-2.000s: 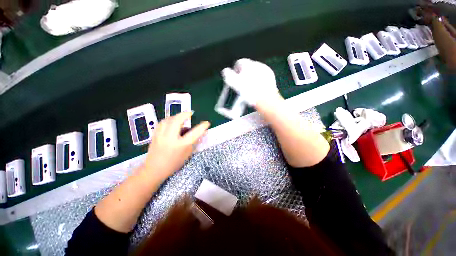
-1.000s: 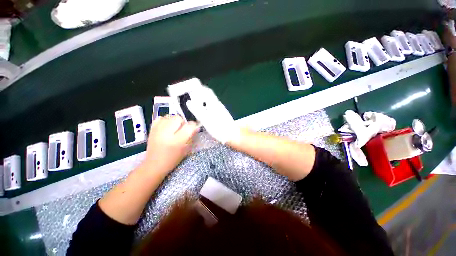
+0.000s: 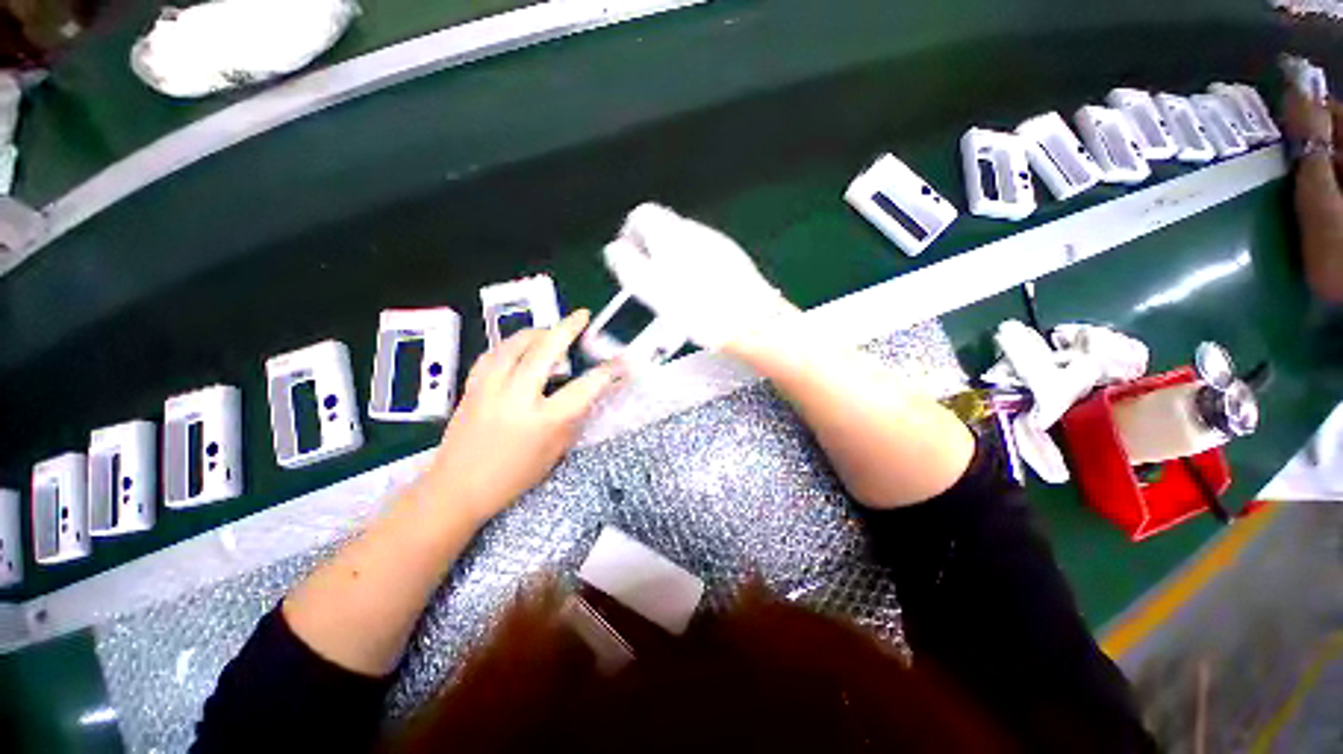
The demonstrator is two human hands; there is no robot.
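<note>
My right hand (image 3: 695, 287), in a white glove, holds a white plastic housing (image 3: 616, 327) over the near edge of the dark green conveyor belt; the glove hides part of it. My bare left hand (image 3: 516, 405) is beside it, fingers spread, its fingertips near that housing and over the lower part of another housing (image 3: 520, 299) on the belt. Whether the left fingers touch either one is hard to tell. More housings (image 3: 417, 364) stand in a row to the left.
A pale side rail (image 3: 1016, 246) runs along the belt. Bubble wrap (image 3: 737, 479) covers the bench, with a white card (image 3: 642, 579) on it. Right are crumpled white gloves or rags (image 3: 1049, 376) and a red box (image 3: 1141, 501). Housings (image 3: 999, 174) and another person's arm (image 3: 1314, 192) are at upper right.
My hands, close together with a housing a second ago, are now slightly apart. My left fingers have spread. The row on the belt has shifted, and one fewer housing lies right of my gloved hand.
</note>
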